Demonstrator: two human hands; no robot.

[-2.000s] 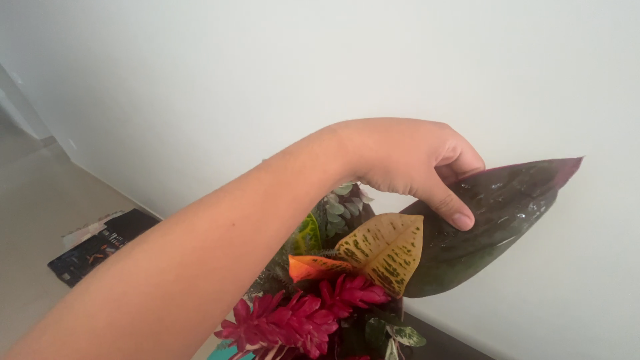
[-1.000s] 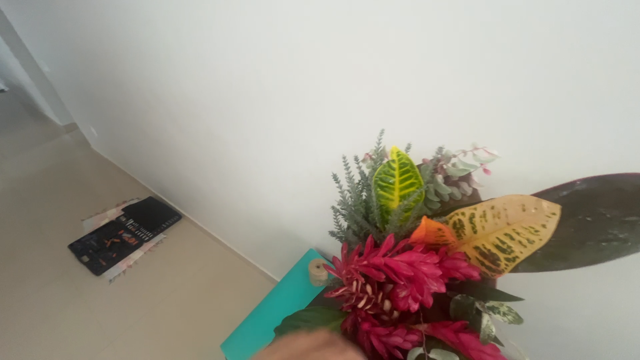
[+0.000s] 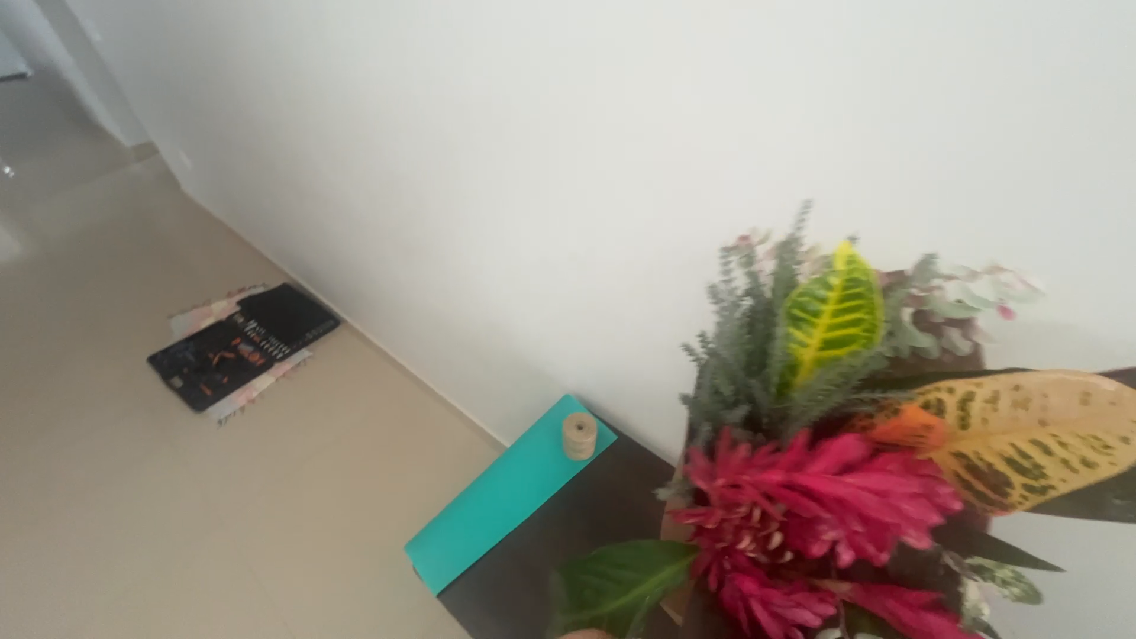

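A mixed bouquet fills the lower right, with red ginger flowers (image 3: 825,497), a yellow-green croton leaf (image 3: 834,311), a yellow spotted leaf (image 3: 1038,435) and grey-green sprigs (image 3: 741,355). Behind the spotted leaf, a large dark leaf (image 3: 1096,493) runs off the right edge. Only a sliver of a hand, apparently my left hand (image 3: 587,634), shows at the bottom edge, just under a broad green leaf (image 3: 621,581); its fingers and any hold are hidden. My right hand is out of view.
The bouquet is over a dark tabletop (image 3: 541,541) beside a white wall (image 3: 532,195). A spool of twine (image 3: 579,437) stands on a turquoise sheet or box (image 3: 506,497) along the table's edge. On the tiled floor, a dark printed item (image 3: 231,351) lies on a fringed cloth (image 3: 222,306).
My left hand, earlier on the large dark leaf, has let go and drawn back to the bottom edge. The view has shifted and shows more floor at left.
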